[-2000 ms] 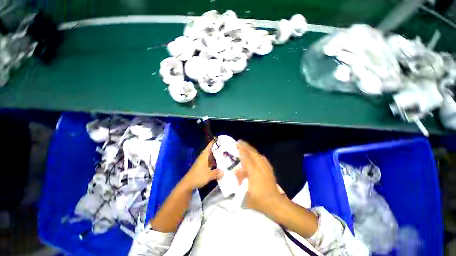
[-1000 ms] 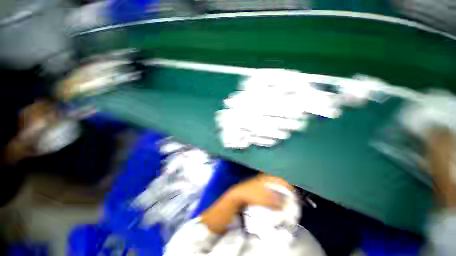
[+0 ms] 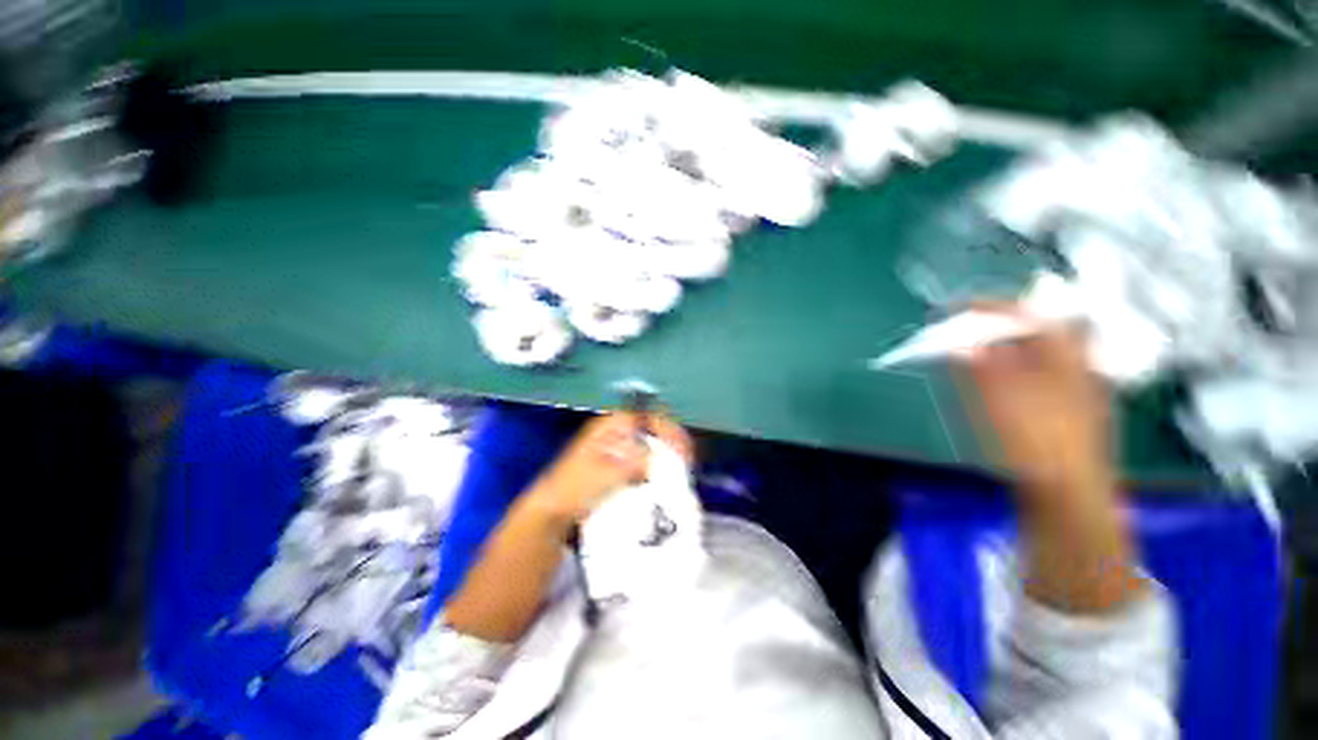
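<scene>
My left hand [image 3: 600,466] holds a white plastic housing [image 3: 636,538] over my lap, at the bench's front edge. A small dark opening or part shows on its face. A tiny pale blue and dark piece sticks up at my left fingertips. My right hand [image 3: 1029,379] is over the right part of the bench, blurred, with a white pointed piece [image 3: 937,341] at its fingers. It is beside the pile of white covers [image 3: 1099,188] lying on a clear bag.
Ball-shaped white shells [image 3: 622,217] are heaped on the green bench [image 3: 333,217]. The left blue bin [image 3: 195,506] holds loose white parts. The right blue bin [image 3: 1221,593] stands partly under my right forearm. Blurred dark and pale items lie at the bench's far left.
My right hand has left the housing and reached right to the pile, where a white piece is now at its fingers. My left hand still holds the housing. The view swung left and back.
</scene>
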